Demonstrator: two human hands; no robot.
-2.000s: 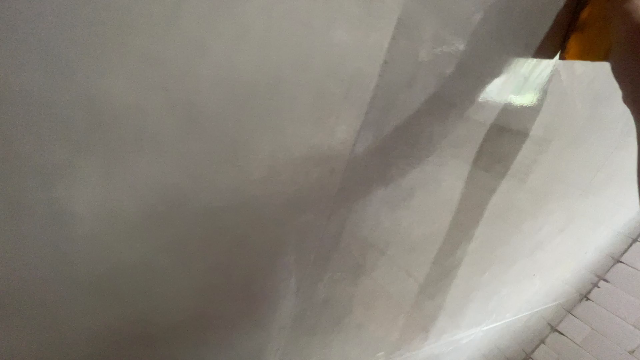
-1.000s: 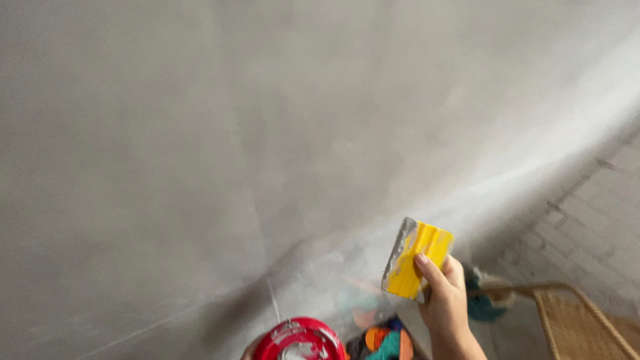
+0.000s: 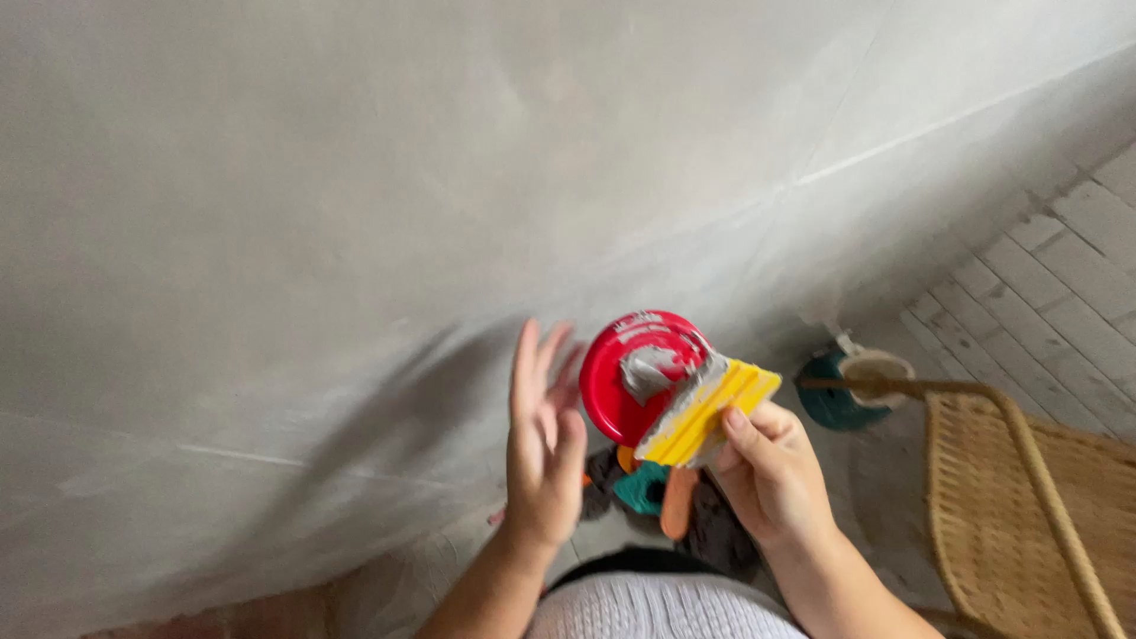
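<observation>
My right hand (image 3: 772,470) grips a yellow plastic spreader (image 3: 714,413) whose long edge is coated with grey filler paste. That edge overlaps the rim of a round red dish (image 3: 608,382), where a lump of grey paste (image 3: 648,371) lies. To the left of the dish, my left hand (image 3: 543,444) is upright with its fingers apart and slightly blurred; whether it touches the dish's side I cannot tell. What supports the dish is hidden. Beyond both hands rises a grey plastered wall (image 3: 355,222), on which a shadow of the left arm falls.
A woven wicker chair (image 3: 1012,506) stands at the lower right, near a teal container (image 3: 825,390). Below the dish is a pile of teal, orange and dark things (image 3: 641,490) on the floor. Grey bricks or tiles (image 3: 1038,275) run along the right side.
My left hand, mostly out of sight a second ago, now shows with spread fingers beside the dish. The yellow spreader has come over the red dish. The view has shifted a lot.
</observation>
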